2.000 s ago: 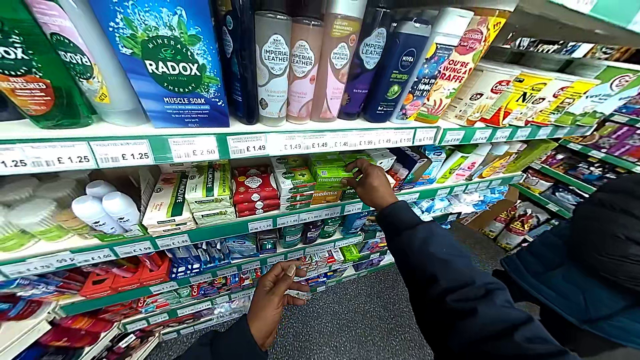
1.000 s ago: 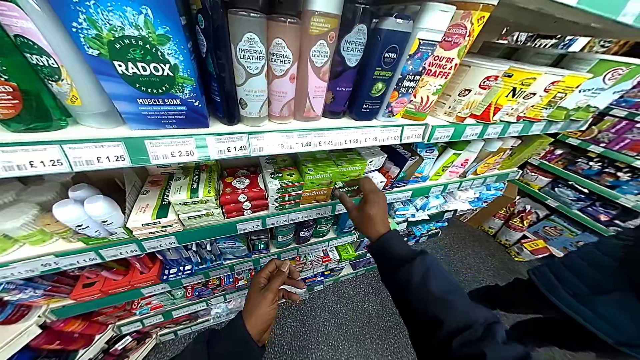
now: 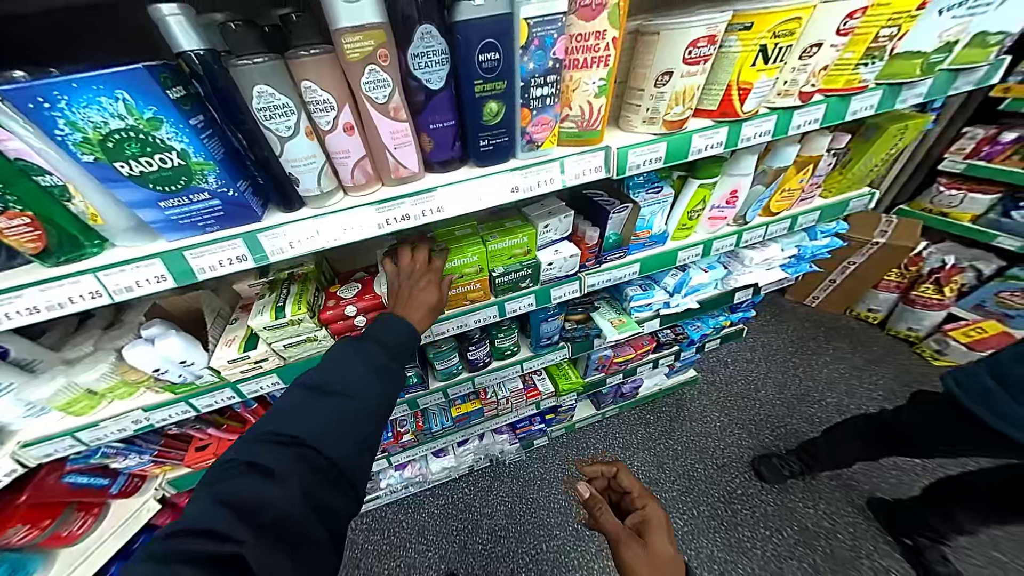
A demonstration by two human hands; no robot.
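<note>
My left hand (image 3: 416, 284) reaches onto the second shelf, fingers spread over soap boxes whose fronts it mostly hides. It lies between a stack of red soap packs (image 3: 350, 300) and green Medimix soap boxes (image 3: 462, 256). More Medimix boxes (image 3: 510, 244) and white Dove boxes (image 3: 549, 220) sit to the right of it. Whether its fingertips grip a box is hidden. Low over the floor, my right hand (image 3: 628, 516) has its fingers curled and the thumb apart, with nothing visible in it.
The shelf above, with a green price edge (image 3: 480, 188), holds body wash bottles (image 3: 484, 80) and a blue Radox box (image 3: 144, 152). Lower shelves carry mouthwash bottles (image 3: 444, 358) and small packs. A cardboard box (image 3: 856, 256) stands at the aisle's far end. Another person's legs (image 3: 872, 432) are at right.
My right hand has left the Medimix boxes and come down over the floor. My left hand has risen from below onto the soap shelf. The view has shifted.
</note>
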